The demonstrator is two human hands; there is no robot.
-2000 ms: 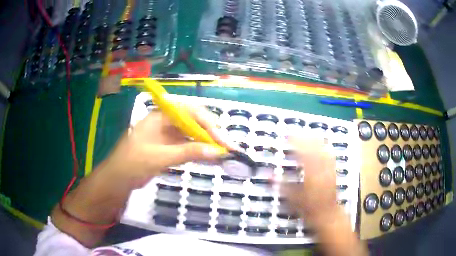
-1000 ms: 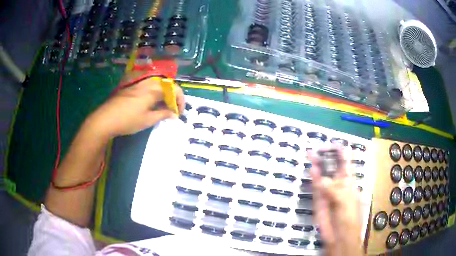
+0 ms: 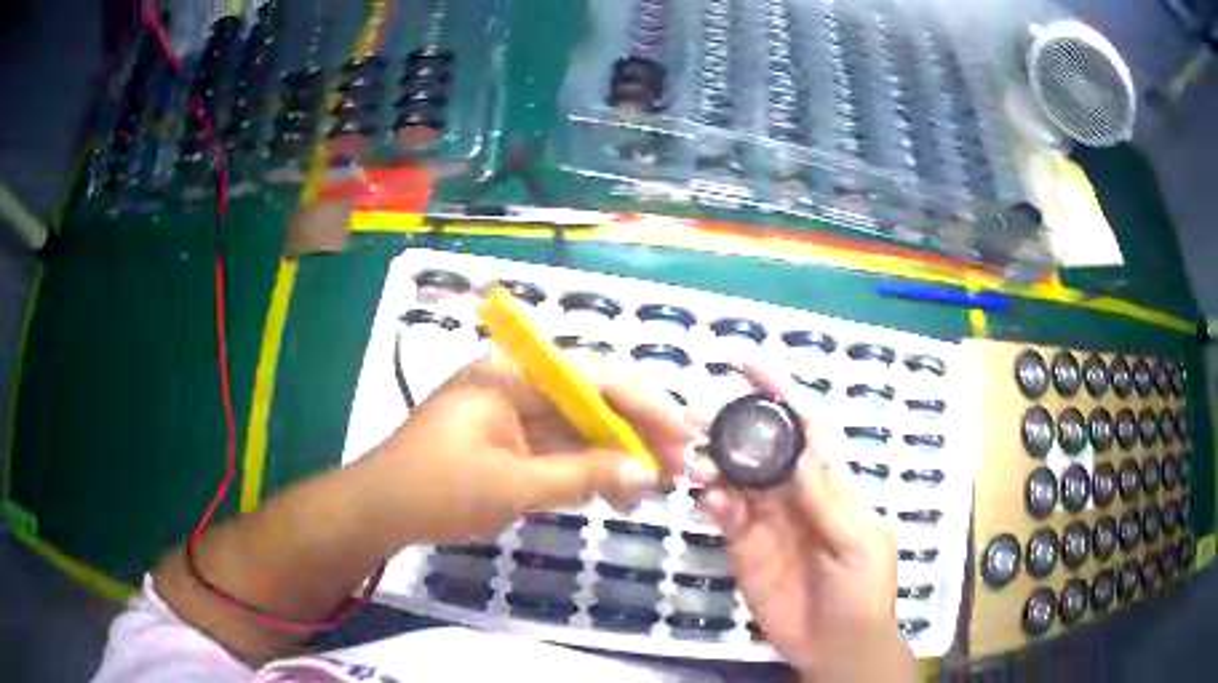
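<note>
My left hand [image 3: 534, 440] holds a flat yellow hand tool [image 3: 564, 376] between thumb and fingers, its lower end near the disc. My right hand [image 3: 815, 547] holds a round black component [image 3: 756, 440] with a clear ringed centre, its face turned up. Whether the tool's tip touches the rim is hard to tell. Both hands are over the white packing tray [image 3: 377, 400], where rows of dark discs stand on edge. A thin dark lead loops behind my left hand. A red cord [image 3: 225, 360] runs down to my left wrist.
A cardboard sheet [image 3: 995, 440] with discs lying flat in rows is at the right. Clear plastic blister trays [image 3: 801, 134] with dark parts stand at the back. A blue pen [image 3: 942, 296] lies behind the white tray. A desk fan [image 3: 1079, 83] and a paper sheet [image 3: 1089, 214] are back right.
My left hand with the yellow tool has moved right and down from the tray's back left corner. My right hand has moved left with the disc, bringing the hands together. The view has shifted slightly.
</note>
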